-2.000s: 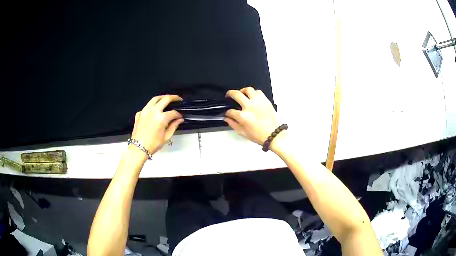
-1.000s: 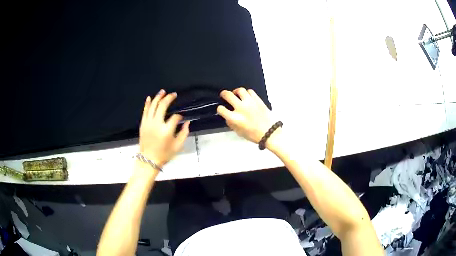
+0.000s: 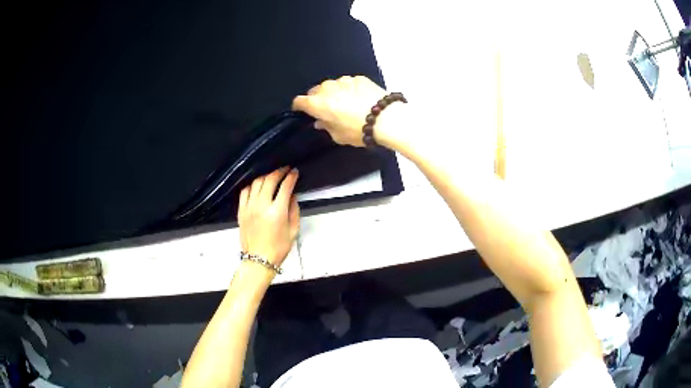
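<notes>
The black cloth lay [image 3: 151,114] covers the left and middle of the table, its near right corner folded back in a thick, shiny layered edge. My right hand [image 3: 341,108] is closed on this lifted edge and holds it up and back. My left hand [image 3: 269,210] lies at the near edge, fingers together and pointing under the raised layers; its fingertips rest on the dark cloth, and whether they pinch anything is hidden. Below the fold, a white strip [image 3: 345,188], perhaps underlay paper, shows inside a black border.
Short yellow-brown weights [image 3: 70,276] lie on the near table edge at left. A long tan stick [image 3: 500,121] lies on the white table [image 3: 561,182] at right. An upright metal device [image 3: 644,64] stands at far right. Scraps [image 3: 606,280] cover the floor.
My right hand has moved up and back, lifting the cloth corner and exposing the white strip. My left hand has moved slightly right and down along the near edge.
</notes>
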